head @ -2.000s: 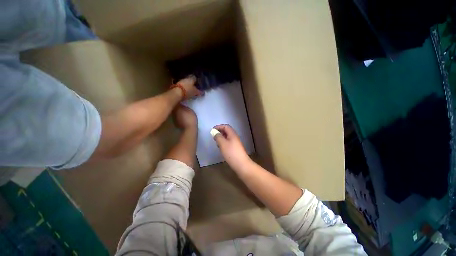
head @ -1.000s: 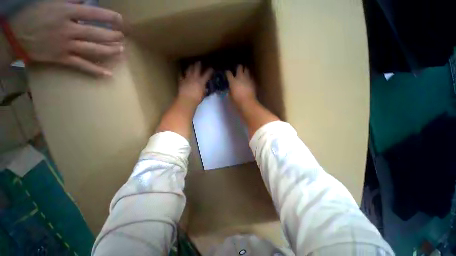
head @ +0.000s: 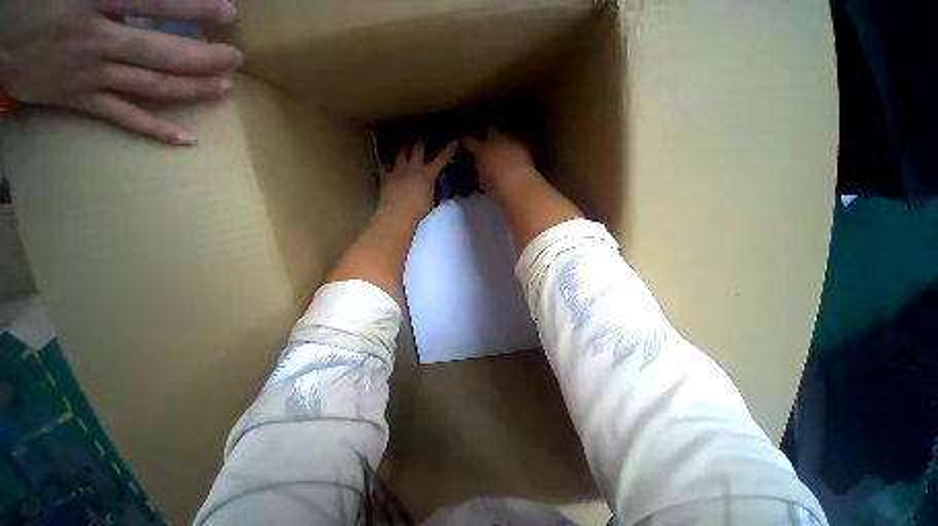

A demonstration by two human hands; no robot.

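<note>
A deep tan carton (head: 720, 205) stands open in front of me. A white sheet (head: 468, 288) lies flat inside it. Dark parts (head: 455, 185) sit at the far end of the sheet, between my hands; their shapes are hard to make out in the shadow. My left hand (head: 413, 177) is at the left of the dark parts with its fingers spread. My right hand (head: 498, 159) is at their right side, with its fingertips in the shadow. Both hands touch or hover over the dark parts; I cannot tell if they grip any.
Another person's hand (head: 123, 67) rests on the carton's upper left flap. Green floor with yellow lines (head: 62, 411) shows at the lower left. A green surface with dark sheets (head: 874, 360) is at the right, beyond the carton's flap.
Both my hands have moved to the dark parts at the sheet's far end. The other person's hand has left the carton's inside and lies on the flap. The view has come closer.
</note>
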